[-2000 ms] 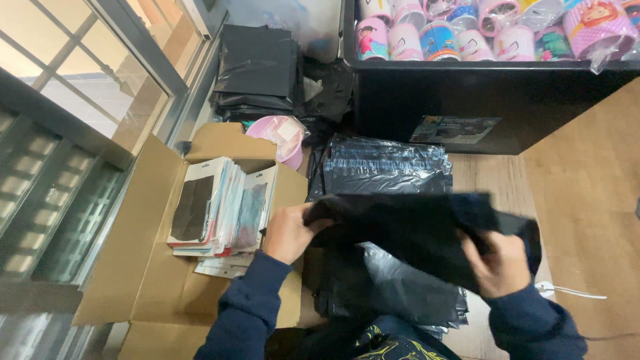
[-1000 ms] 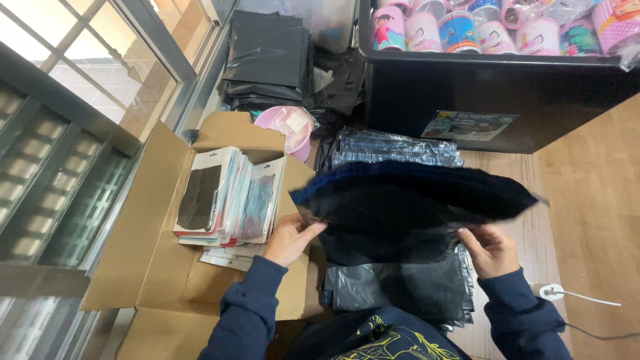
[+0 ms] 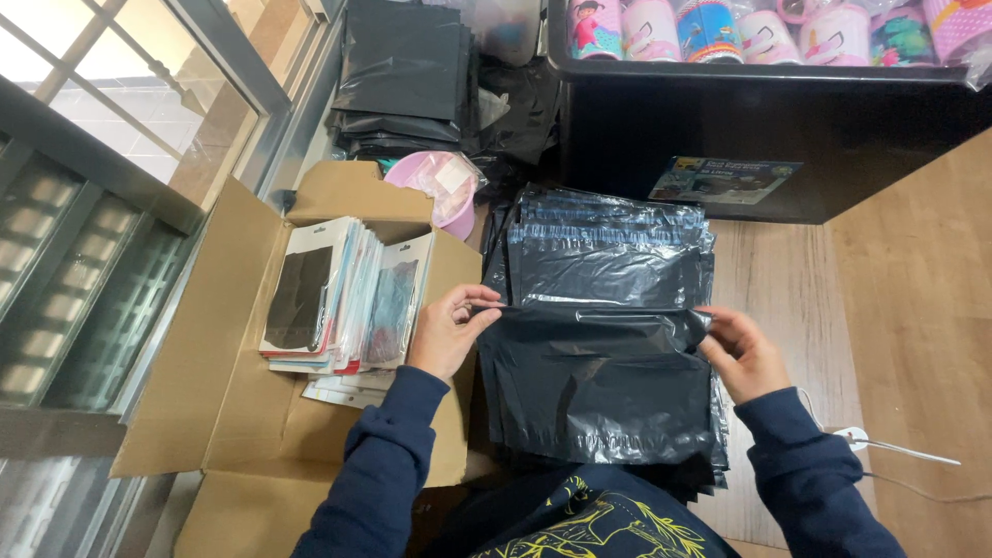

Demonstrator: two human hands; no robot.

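A black plastic mailing bag [image 3: 597, 380] is stretched between my hands in front of my body. My left hand [image 3: 453, 329] pinches its upper left corner between thumb and fingers. At the upper right corner, my right hand [image 3: 742, 353] grips the bag's edge. Beneath and beyond it lies a stack of similar black mailing bags [image 3: 612, 263] with bluish strips near their far edge. Just left of my left hand, an open cardboard box [image 3: 248, 395] holds many flat carded packages [image 3: 341, 294] standing in a row.
A large black plastic bin [image 3: 744, 132] full of wrapped, printed cups [image 3: 705, 35] stands at the back right. Black folded bags [image 3: 403, 62] are piled at the back left, near a pink tub [image 3: 461, 213]. A window frame [image 3: 271, 124] runs along the left; a white cable [image 3: 907, 449] lies right.
The bag, which was held up and spread between both hands a second ago, is now lowered flat over the stack. Both hands still hold its corners.
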